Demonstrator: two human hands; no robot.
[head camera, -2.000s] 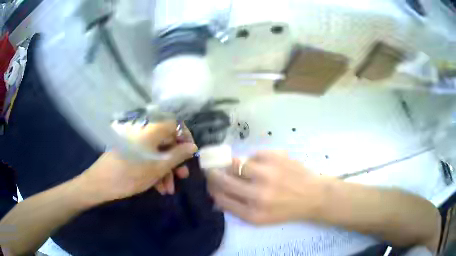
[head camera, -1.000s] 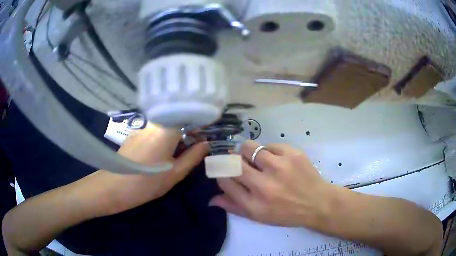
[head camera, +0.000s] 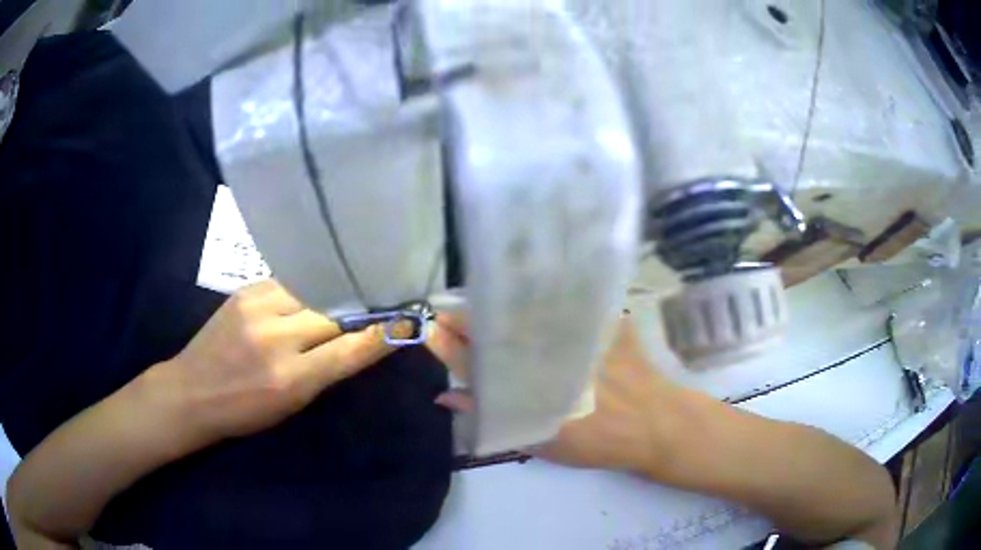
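Note:
A black garment (head camera: 97, 247) spreads over the left side and front of the table. A white label with faint print (head camera: 230, 249) lies on it. My left hand (head camera: 253, 360) rests on the cloth, fingers stretched to the small metal loop (head camera: 404, 327) at the machine head's lower end; its grip is unclear. My right hand (head camera: 615, 403) is partly hidden behind the pale front part of the sewing machine (head camera: 543, 226). Some right fingertips show left of that part, close to the left ones. The needle and stitching spot are hidden.
A ribbed white tension dial (head camera: 726, 317) sticks out above my right forearm. Brown pads (head camera: 812, 249) sit on the machine's underside. A crumpled clear plastic bag (head camera: 936, 322) and a small dark tool (head camera: 914, 389) lie at the right. The white table (head camera: 645, 510) has ruler marks at its front.
The view has shifted, so the machine's front part now covers the centre and the dial appears farther right. My left fingers look straighter. More of my right hand is hidden.

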